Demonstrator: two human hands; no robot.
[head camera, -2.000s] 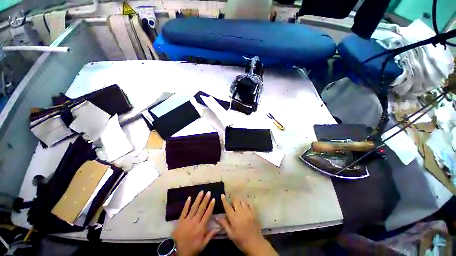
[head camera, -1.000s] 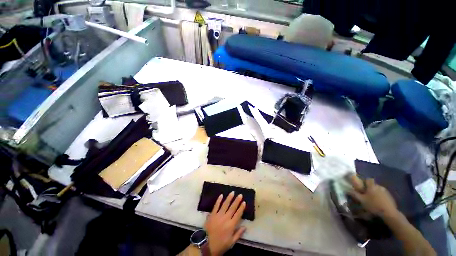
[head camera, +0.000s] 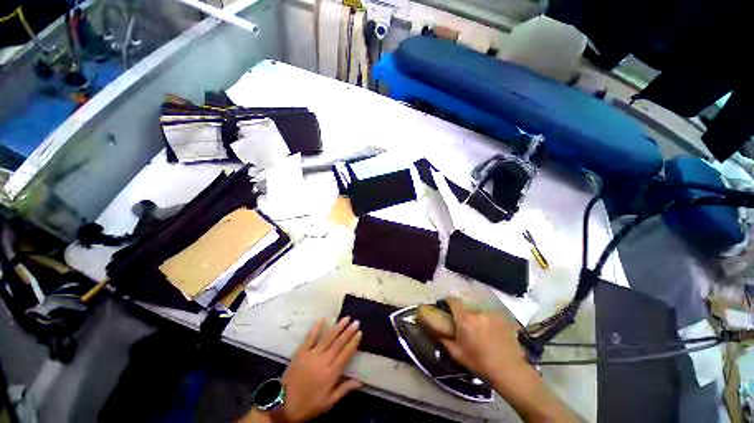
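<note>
A dark cut piece (head camera: 374, 324) lies flat near the table's front edge. My left hand (head camera: 321, 368), with a watch on the wrist, lies flat with its fingertips on the piece's left end and grips nothing. My right hand (head camera: 479, 340) is closed around the wooden handle of the steam iron (head camera: 430, 355). The iron's pointed soleplate covers the right end of the piece, so that end is hidden.
Behind are a maroon stack (head camera: 396, 248), a blacker stack (head camera: 487, 263), a black piece (head camera: 383, 192), snips (head camera: 536, 250) and a wrapped black object (head camera: 503, 187). Bundles (head camera: 219, 252) lie at left. Hose and cables (head camera: 589, 277) hang right, by the dark mat (head camera: 632, 355).
My right hand left the cloth, took hold of the iron at the right and brought it left onto the piece. My left hand has shifted to the piece's left end. The view has turned.
</note>
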